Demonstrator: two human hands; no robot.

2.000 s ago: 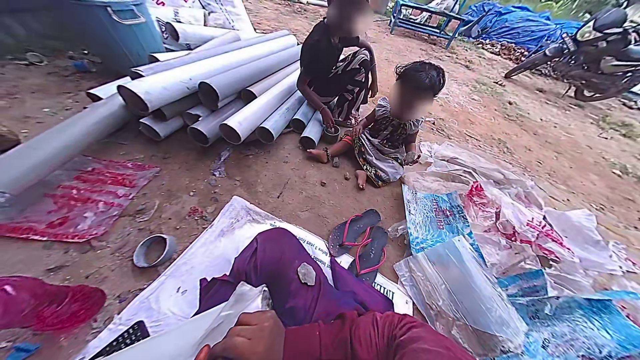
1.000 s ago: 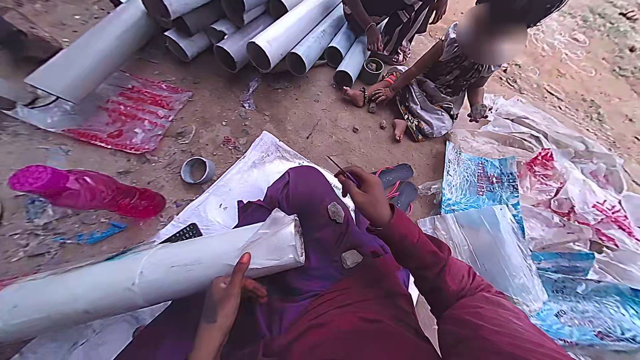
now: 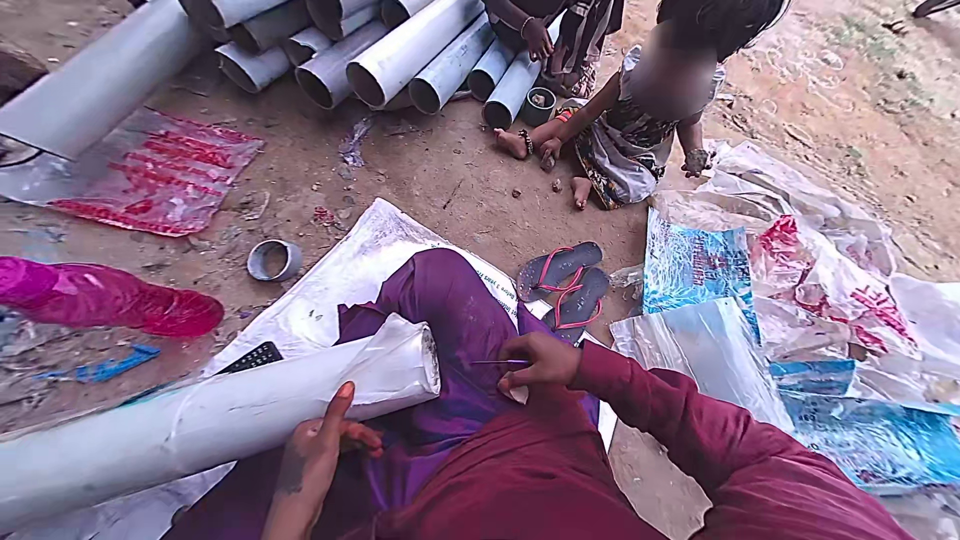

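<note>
A light grey plastic pipe [image 3: 187, 420] lies across my lap from the lower left, its near end partly wrapped in a pale sheet [image 3: 386, 364]. My left hand [image 3: 322, 442] is against the underside of the pipe, thumb up on its side and fingers apart below. Over my purple-clad knee, my right hand [image 3: 538, 361] pinches a thin, dark, pointed tool [image 3: 499, 362] that points left towards the pipe's end without touching it. A small pale flat piece [image 3: 517, 391] shows just under the right hand's fingers; whether it is held I cannot tell.
Stacked grey pipes [image 3: 412, 56] lie ahead, near two people on the ground. A short pipe ring [image 3: 274, 260], a pink bottle [image 3: 112, 296] and a black keypad-like object [image 3: 251, 358] are at left. Flip-flops [image 3: 562, 281] and crumpled plastic sheets [image 3: 825, 300] lie at right.
My right hand has come back from beyond the knee towards my lap, the thin tool still in it. The left hand stays at the pipe, which was not across my lap two seconds ago.
</note>
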